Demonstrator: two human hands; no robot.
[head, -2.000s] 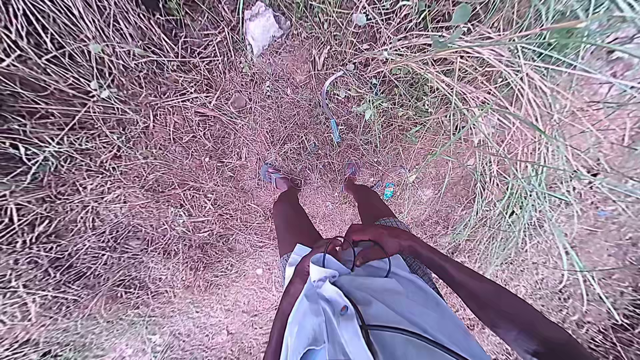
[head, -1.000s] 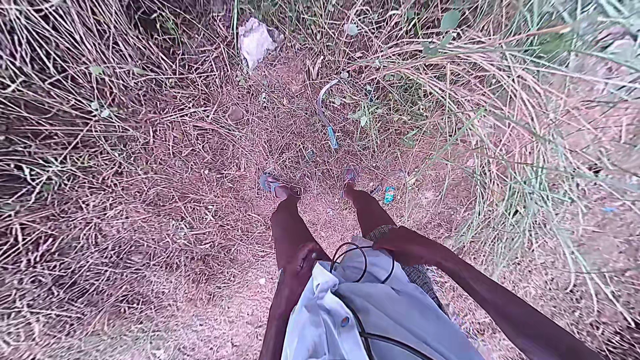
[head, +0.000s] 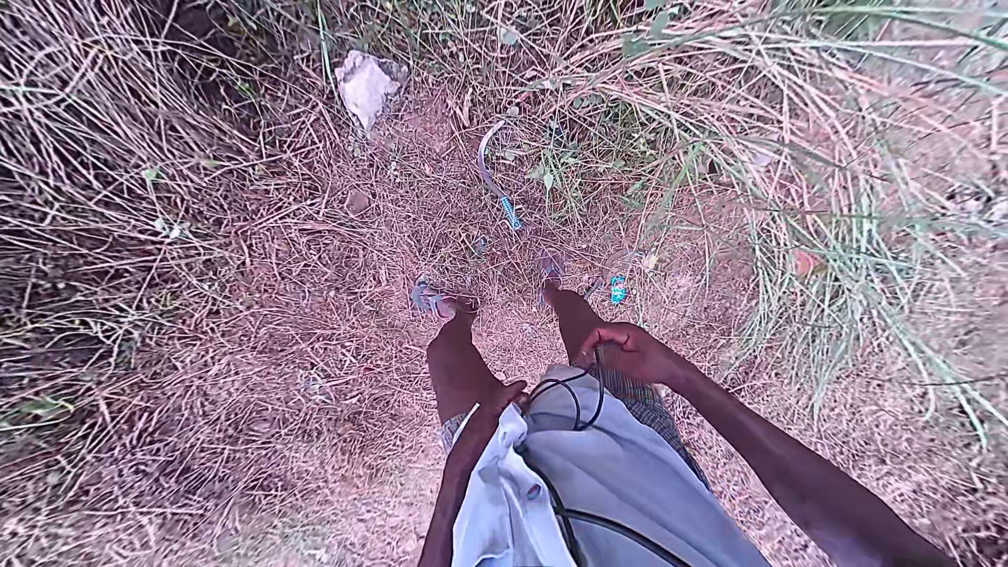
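My right hand (head: 630, 352) has its fingers curled on a thin black cable (head: 600, 394), which loops down over the front of a light blue shirt (head: 622, 465). Near the shirt's left edge is my left hand (head: 500, 398), thumb raised; whether it grips the cloth or the cable is not clear. A sickle (head: 490, 169) with a curved metal blade and a blue handle lies on the dry grass beyond my feet, away from both hands.
A pale rock (head: 367, 88) lies at the top left, with a small brown stone (head: 357, 202) below it. A turquoise wrapper-like item (head: 618, 289) is by my right foot. Tall dry stalks (head: 102, 197) stand left, green grass (head: 850, 236) right. My sandal (head: 425, 295) is on cut straw.
My right hand has moved forward, off the shirt front, with the cable rising to its fingers. Two seconds ago both hands were close together at the shirt; now they are apart.
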